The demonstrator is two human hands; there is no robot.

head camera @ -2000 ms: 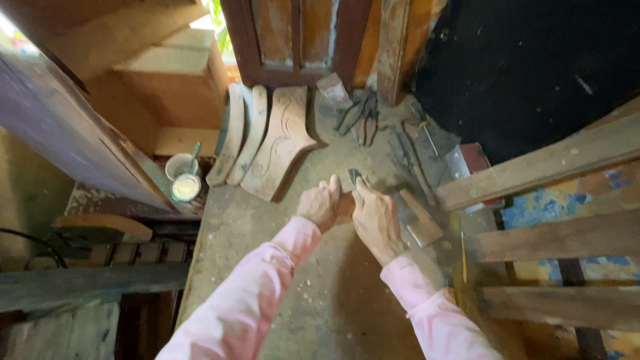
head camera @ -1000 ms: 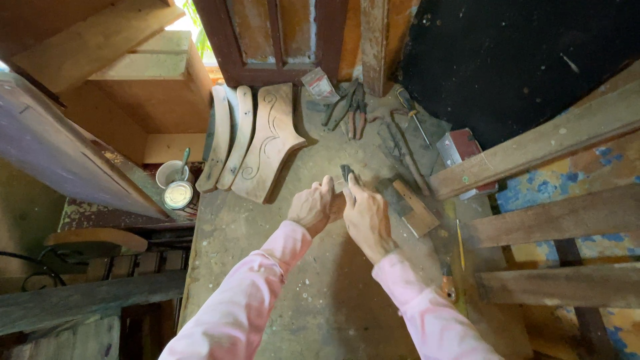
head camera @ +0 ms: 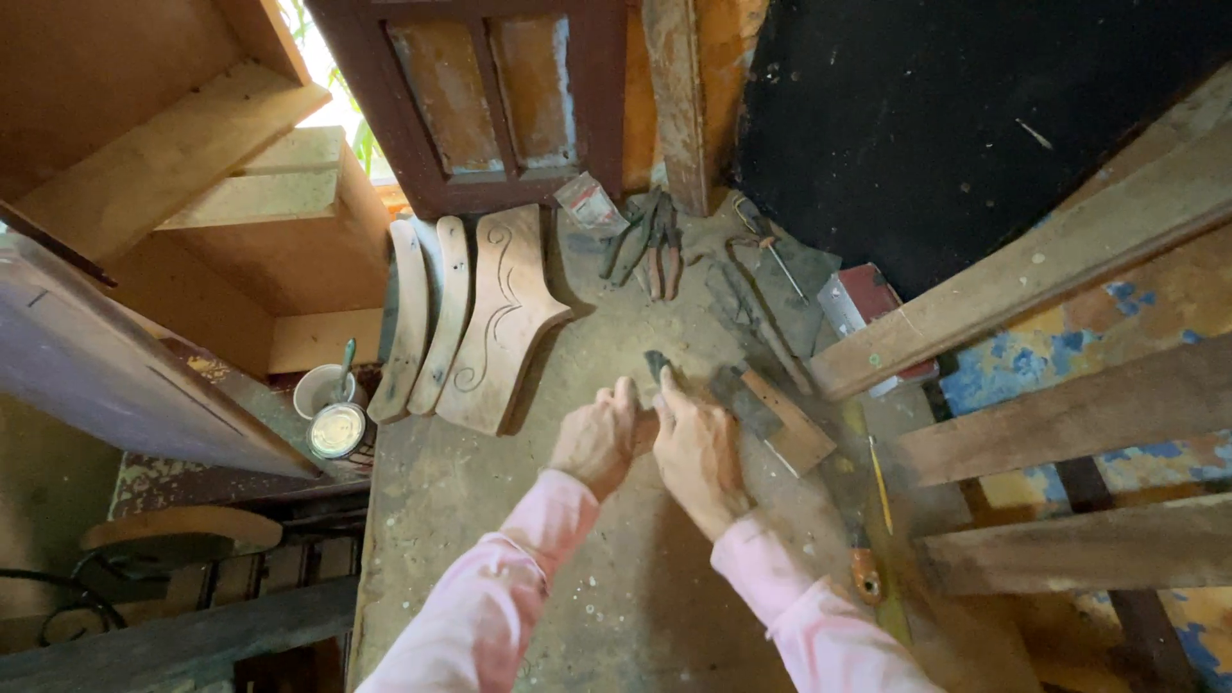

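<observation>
Near the middle of the workbench (head camera: pixel 481 539), my left hand (head camera: pixel 597 438) is closed on a small wooden piece (head camera: pixel 645 423), most of which the fingers hide. My right hand (head camera: pixel 700 448) grips a small dark piece (head camera: pixel 656 364), perhaps folded sandpaper or a blade, whose end sticks out past the fingers against the wood. Just right of that hand lie a flat wooden block (head camera: pixel 794 428) and a dark flat piece (head camera: pixel 749 404). Left of both hands rest a carved wooden panel with scroll grooves (head camera: pixel 500 327) and two curved wooden strips (head camera: pixel 443 318).
Pliers (head camera: pixel 664 245), a small plastic bag (head camera: pixel 589 204) and a screwdriver (head camera: pixel 784 265) lie at the back. A red and white box (head camera: pixel 866 308), a pencil (head camera: pixel 880 486) and wooden slats (head camera: pixel 1059 404) stand or lie right. An open can (head camera: pixel 339 431) and a cup (head camera: pixel 322 390) stand left.
Both hands stay close together at the small wooden piece. The wooden block beside my right hand shows more fully now than two seconds ago.
</observation>
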